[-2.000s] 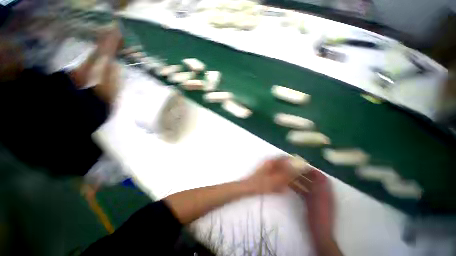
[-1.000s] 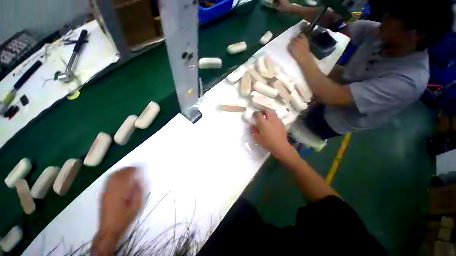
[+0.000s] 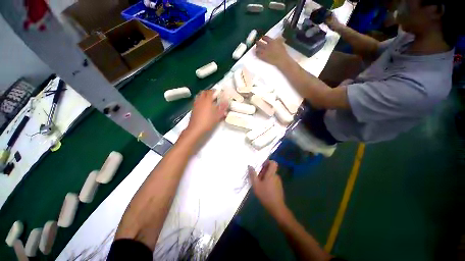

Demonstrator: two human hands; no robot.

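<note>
Several off-white oblong plastic units (image 3: 238, 120) lie heaped on the white bench top (image 3: 204, 176), on clear plastic film. My left hand (image 3: 206, 113) reaches over the bench to the heap's left side, fingertips beside the nearest units. Whether it grips one cannot be told. My right hand (image 3: 267, 184) is at the bench's near edge, below the heap, with its fingers apart and no unit visible in it. More units (image 3: 109, 167) lie in a loose row on the green belt (image 3: 148, 120).
A grey-white metal post (image 3: 97, 84) crosses at the left. A seated person (image 3: 397, 86) works at right beside a dark grey device (image 3: 306, 38). A blue bin (image 3: 176, 28), cardboard boxes (image 3: 127, 43) and tools (image 3: 53, 109) are beyond the belt.
My left hand has moved from the lower-left bench to the heap. My right hand has left the heap and drawn back to the near edge. The view has shifted right.
</note>
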